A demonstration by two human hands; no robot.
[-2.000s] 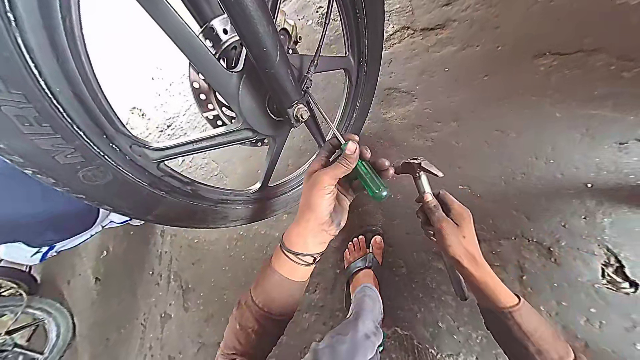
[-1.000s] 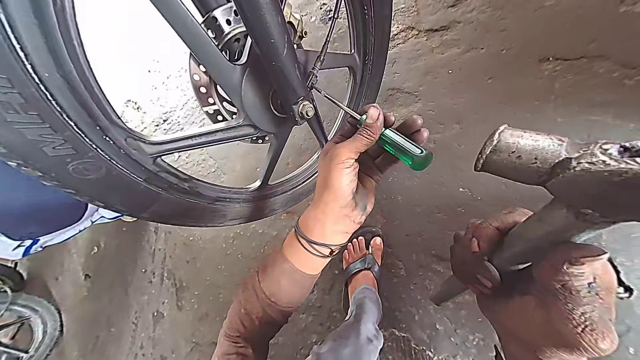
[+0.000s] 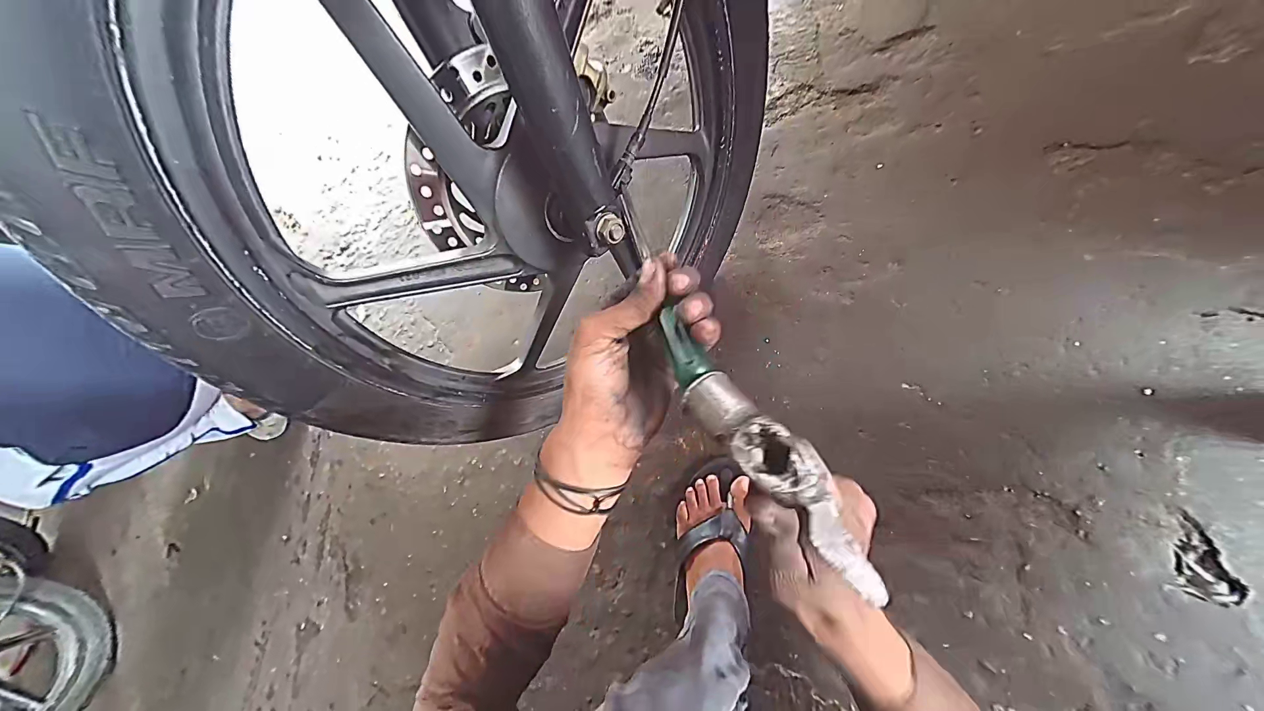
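My left hand (image 3: 632, 365) grips a screwdriver with a green handle (image 3: 683, 346) near its shank, just below the axle bolt (image 3: 609, 229) at the foot of the black fork leg (image 3: 548, 109). The tip is hard to make out beside the fork. My right hand (image 3: 815, 553) is closed on a claw hammer, whose handle is mostly hidden behind the head. The metal hammer head (image 3: 780, 459) has its round face against the butt of the green handle. Behind the fork are the wheel's black spokes and a drilled brake disc (image 3: 444, 202).
The motorcycle's front tyre (image 3: 178, 267) fills the left side. My sandalled foot (image 3: 713, 533) stands on the grey ground below my hands. At the lower left is another small wheel (image 3: 59, 642), with blue and white cloth (image 3: 109, 395) above it. A cable (image 3: 647, 109) runs beside the fork.
The hammer has come from the right, apart from the screwdriver, to its butt. The screwdriver handle, which slanted to the right, now points more steeply down. My left hand has kept its hold.
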